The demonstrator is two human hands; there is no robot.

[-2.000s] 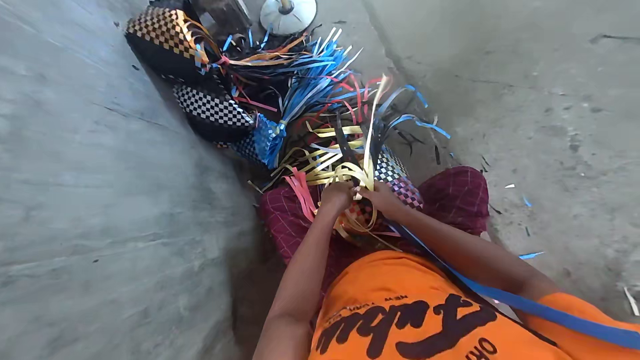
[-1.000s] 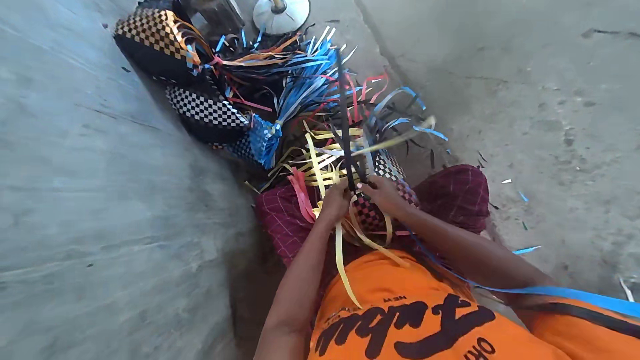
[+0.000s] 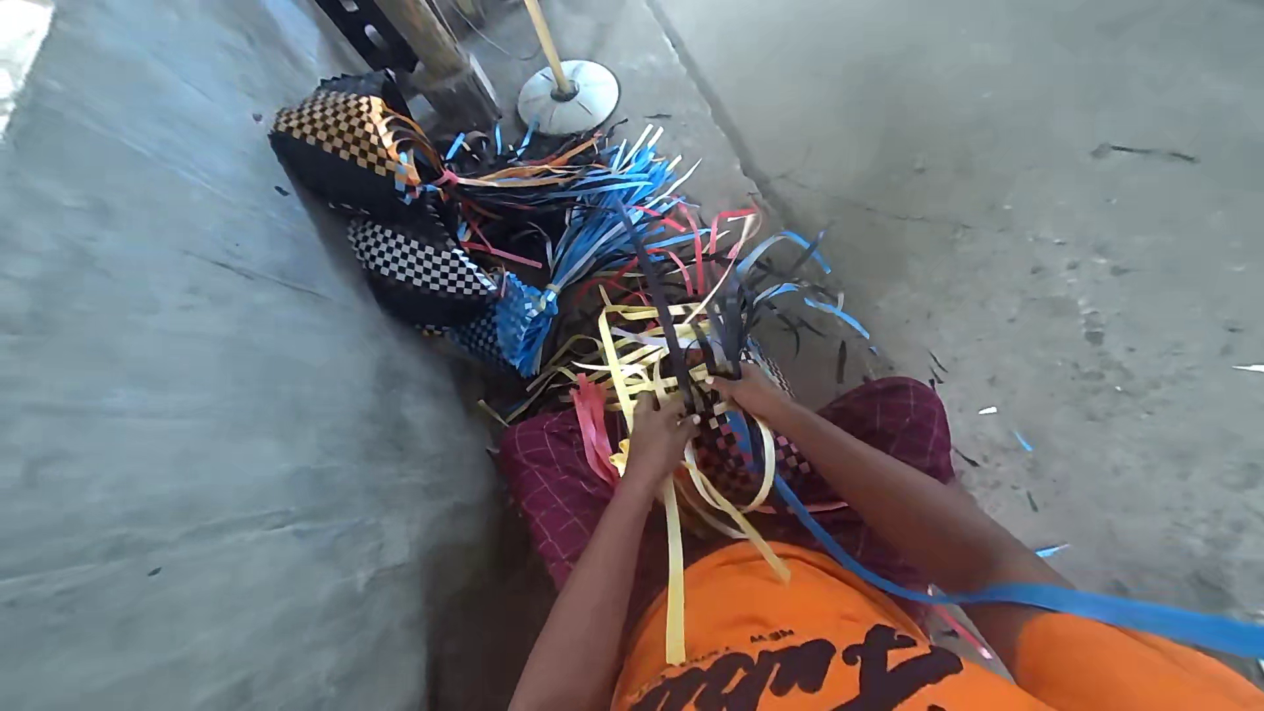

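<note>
A partly woven basket of flat plastic straps [image 3: 736, 449], checkered in dark and pinkish tones, lies in my lap. Loose yellow straps [image 3: 674, 573] and black straps [image 3: 657, 296] stick out of it. My left hand [image 3: 660, 430] has its fingers closed on straps at the weave's near left edge; which strap it pinches is hard to tell. Close to its right, my right hand [image 3: 750, 392] grips straps beside upright black ones. A bundle of pink straps [image 3: 592, 430] lies left of my left hand. A long blue strap [image 3: 889, 583] runs from the weave across my right forearm.
Woven checkered baskets, one orange and black [image 3: 341, 133], one white and black [image 3: 420, 259], lean by the grey wall [image 3: 197, 395]. A tied blue strap bundle [image 3: 602, 227] lies beyond my lap. Farther off are a round white base with a pole [image 3: 569, 97] and a wooden post [image 3: 434, 49].
Two seconds ago yellow straps were bunched at my hands; now some hang down over the orange shirt. A black strap stands up between my hands.
</note>
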